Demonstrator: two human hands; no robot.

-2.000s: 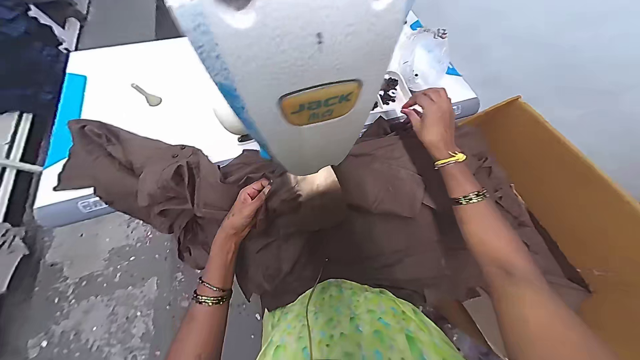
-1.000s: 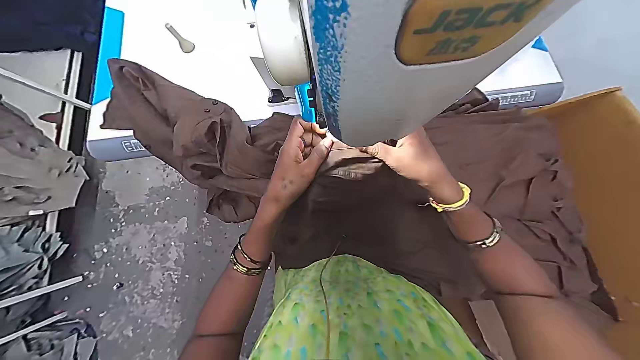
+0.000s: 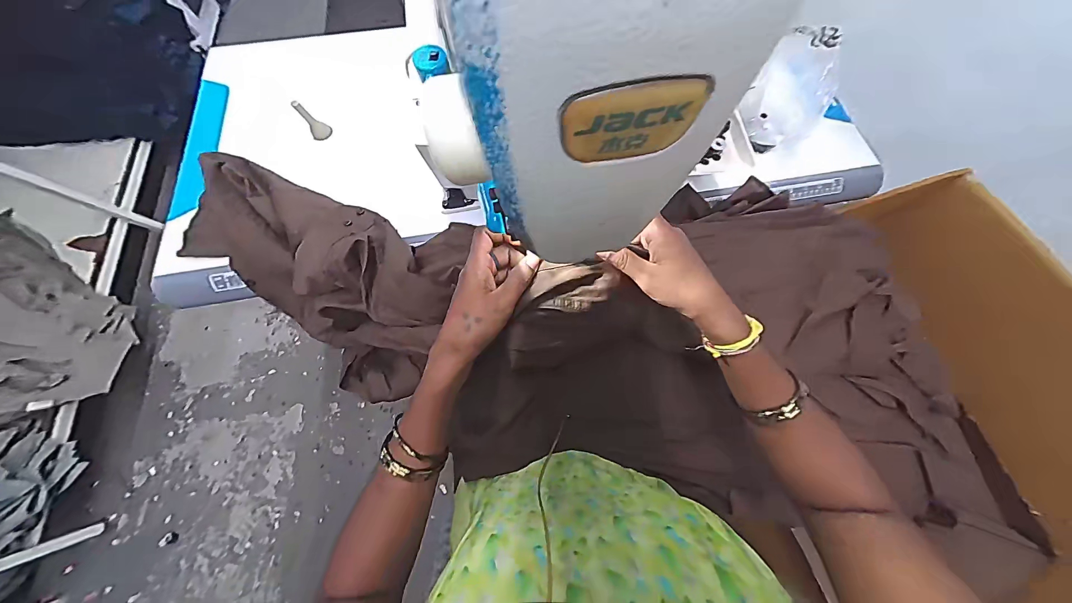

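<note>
A brown fabric garment (image 3: 603,385) lies across my lap and over the front of the machine bed. My left hand (image 3: 490,289) pinches its edge between thumb and fingers, just left of the lower tip of the white Jack sewing machine head (image 3: 578,193). On the other side of that tip my right hand (image 3: 662,264) grips the same edge, so a short lit stretch of cloth spans the two hands. The machine head hides the needle area and some of my fingertips.
A pale spoon-shaped tool (image 3: 312,121) rests on the white machine table (image 3: 352,75). Small dark buttons (image 3: 716,151) sit in a tray beside a clear plastic bag (image 3: 791,92). A cardboard box (image 3: 980,318) stands at the right. Grey cloth pieces (image 3: 59,310) lie at the left.
Two seconds ago my right hand was by the button tray; it has come down to the garment edge under the machine head. My left hand has moved up to that edge too.
</note>
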